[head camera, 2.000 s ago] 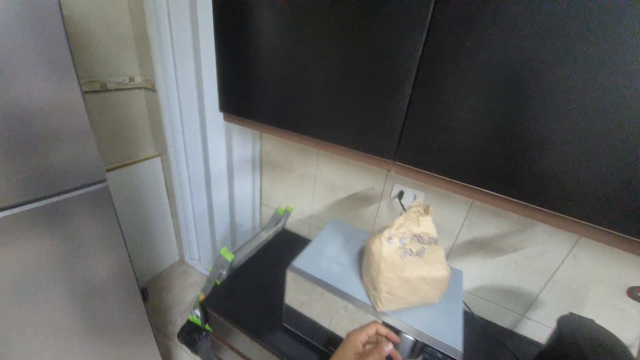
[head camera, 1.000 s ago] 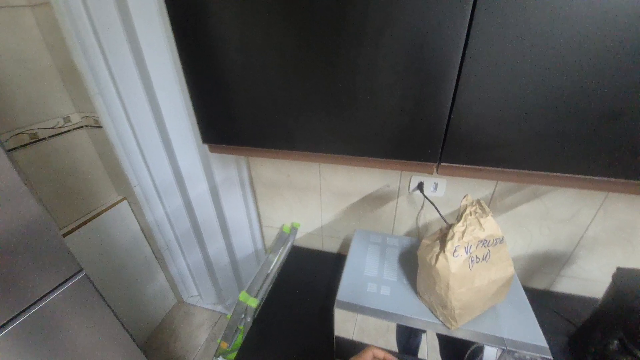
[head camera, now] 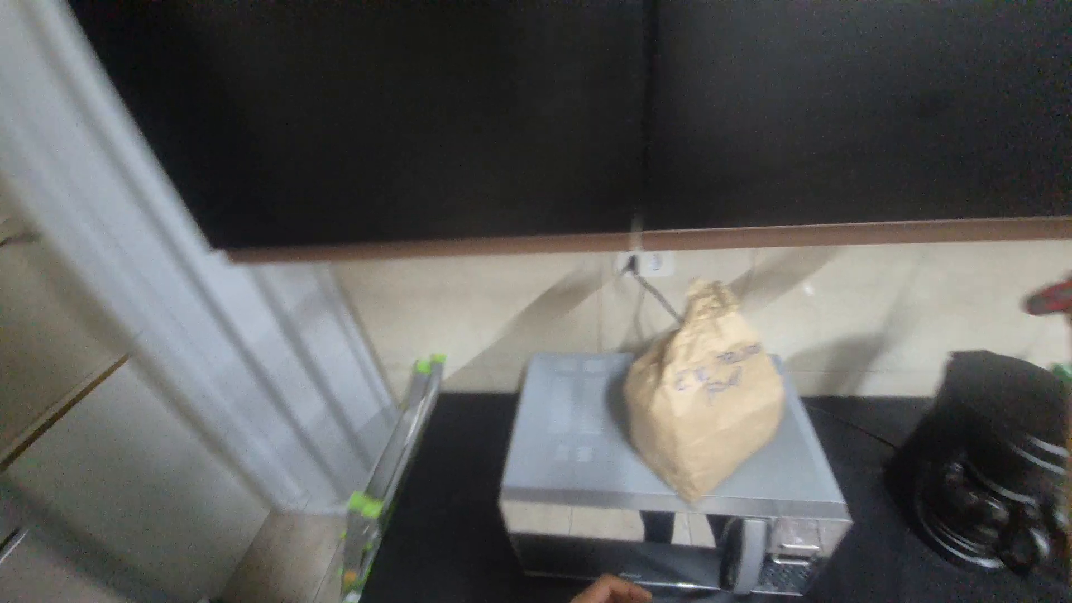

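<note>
At the bottom edge, only the top of what appears to be my left hand [head camera: 611,590] shows, low in front of the microwave oven [head camera: 569,469]. Its fingers are mostly cut off by the frame, so its grip cannot be told. My right hand is out of view. A crumpled brown paper bag [head camera: 708,410] with handwriting stands on the microwave's silver top, its neck twisted closed. The microwave's mirrored door is closed, with a handle [head camera: 745,553] near the right side of its front.
Black wall cabinets [head camera: 419,126] hang above. A cord runs from the wall outlet [head camera: 653,263] behind the bag. A black coffee maker [head camera: 997,469] stands right on the black counter [head camera: 452,469]. Left are a metal rail-like object with green parts [head camera: 389,477] and a white ribbed panel [head camera: 310,377].
The view has swung right and closer to the microwave, bringing the coffee maker into fuller view. The hand, plainer two seconds ago near the microwave's front, now barely shows at the bottom edge.
</note>
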